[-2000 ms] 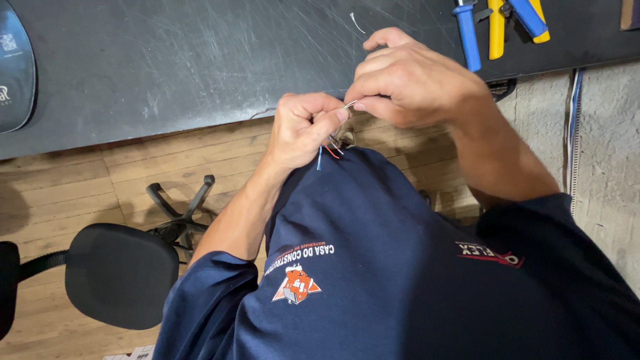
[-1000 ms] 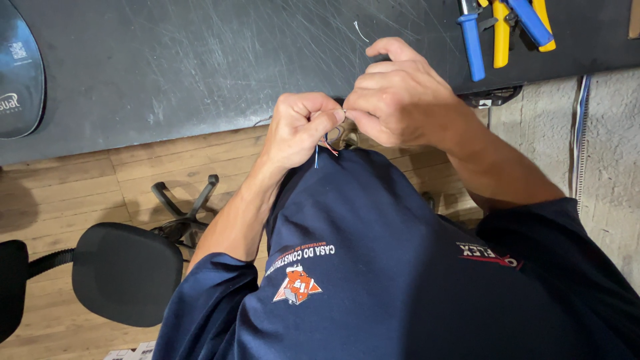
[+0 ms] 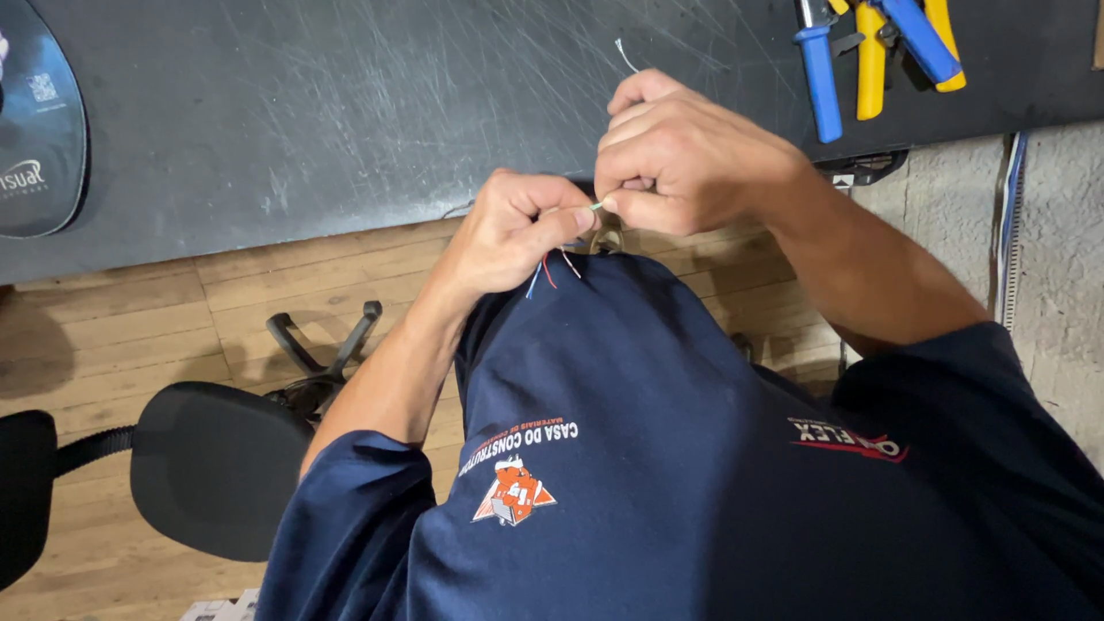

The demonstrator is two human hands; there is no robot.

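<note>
My left hand (image 3: pixel 522 228) pinches a bundle of thin wires between thumb and forefinger, in front of my dark blue shirt. Blue, red and pale wire ends (image 3: pixel 549 272) hang out below that hand. A short greenish wire (image 3: pixel 596 206) spans the small gap between the two hands. Its other end is pinched by the thumb and forefinger of my right hand (image 3: pixel 690 164). A loose white strand (image 3: pixel 624 57) lies on the dark worktable (image 3: pixel 362 112) just beyond the right hand's knuckles. The rest of the wires is hidden by my fingers.
Hand tools with blue handles (image 3: pixel 821 86) and yellow handles (image 3: pixel 870 69) lie at the table's right. A round-edged dark mat (image 3: pixel 43 129) is at far left. Below stand a black chair (image 3: pixel 220 470) and its base on the wooden floor (image 3: pixel 164 323). Cables (image 3: pixel 1007 233) run down the wall at right.
Both hands have stayed close together, holding the wires. The fingertips have shifted slightly, and a greenish piece of wire now shows between them.
</note>
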